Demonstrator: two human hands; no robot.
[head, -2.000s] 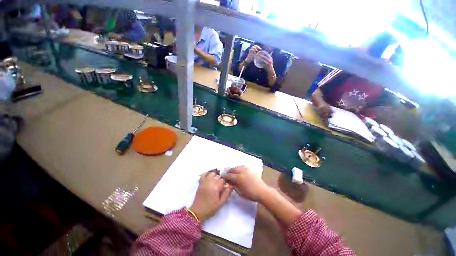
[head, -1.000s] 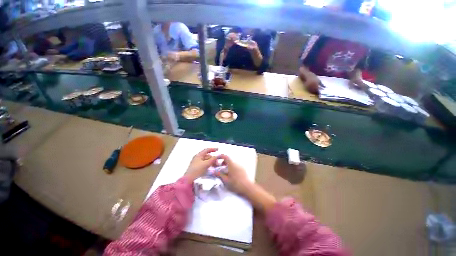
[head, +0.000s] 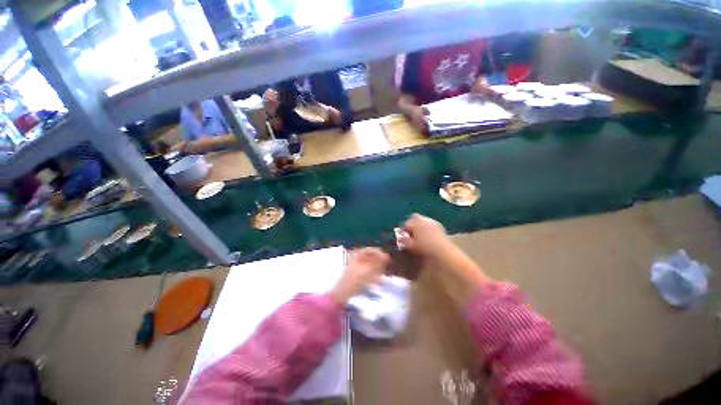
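Observation:
My left hand (head: 364, 270) is over the right edge of the paper stack (head: 269, 293), closed on a crumpled white wrapped piece (head: 381, 307). The bundle hangs below the fingers, slightly blurred, past the stack's edge; no metal shows in it. My right hand (head: 425, 236) is ahead and to the right, by the belt's near edge, with its fingers on a small white block (head: 402, 238). The dark round patch seen under the block before is hidden or hard to make out.
The green conveyor (head: 379, 190) carries pronged metal pieces (head: 460, 192). A slanted metal post (head: 126, 150) stands left. An orange disc (head: 183, 305) and screwdriver (head: 145, 327) lie left of the stack; crumpled tissue (head: 680, 279) lies right. Several people sit across.
The view has turned right. My hands have separated: the left has moved with the bundle to the stack's right edge, and the right has reached to the white block and taken hold of it.

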